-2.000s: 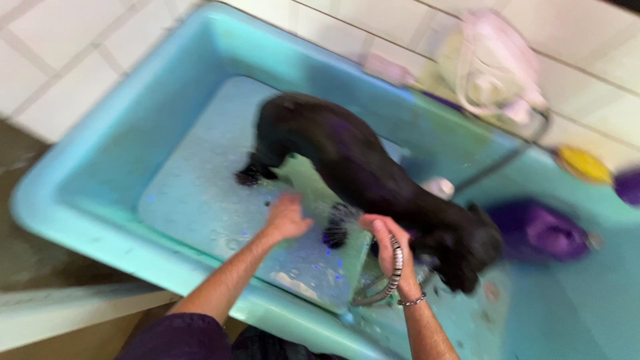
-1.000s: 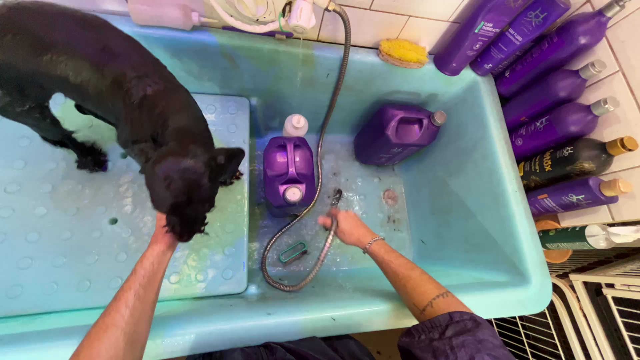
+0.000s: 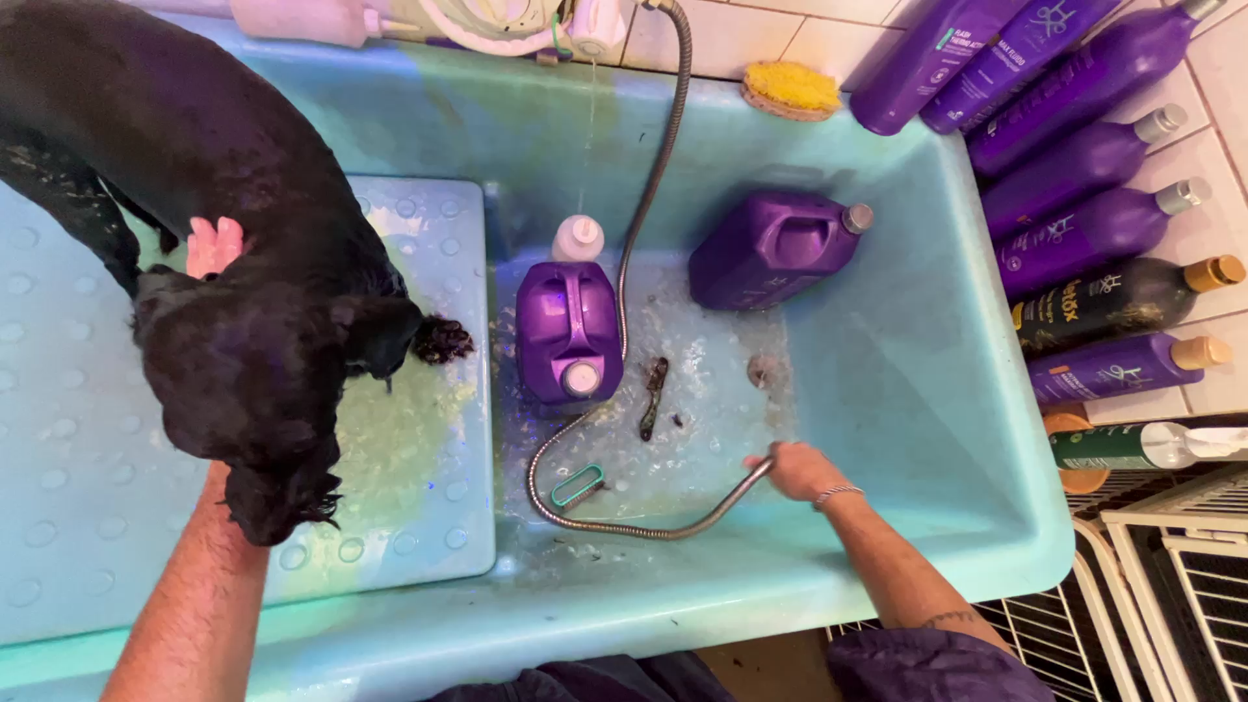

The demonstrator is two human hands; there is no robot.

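A wet black dog (image 3: 263, 195) stands on a raised pale-blue platform (image 3: 429, 546) at the left of a turquoise tub. My left hand (image 3: 214, 247) reaches under the dog's head, its fingertips showing against the chest; the dog hides the rest. My right hand (image 3: 798, 472) is closed around the end of a flexible metal shower hose (image 3: 673, 532), low in the tub's right part; the spray end is not visible. A purple jug (image 3: 570, 331) and a white-capped bottle (image 3: 579, 238) stand beside the platform. A dark brush-like tool (image 3: 653, 400) and a green-rimmed comb-like tool (image 3: 577, 486) lie on the wet floor.
Another purple jug (image 3: 770, 249) leans by the tub's back wall. A yellow sponge (image 3: 792, 90) rests on the rim (image 3: 721, 93), and several bottles (image 3: 1082, 229) line the right side. A white wire crate (image 3: 1150, 546) stands at lower right. The hose rises past the back rim.
My left hand has moved from the dog's muzzle to its chest. My right hand has moved right with the hose. The dog's head has come lower, toward the near side. The view has shifted since the earliest frame.
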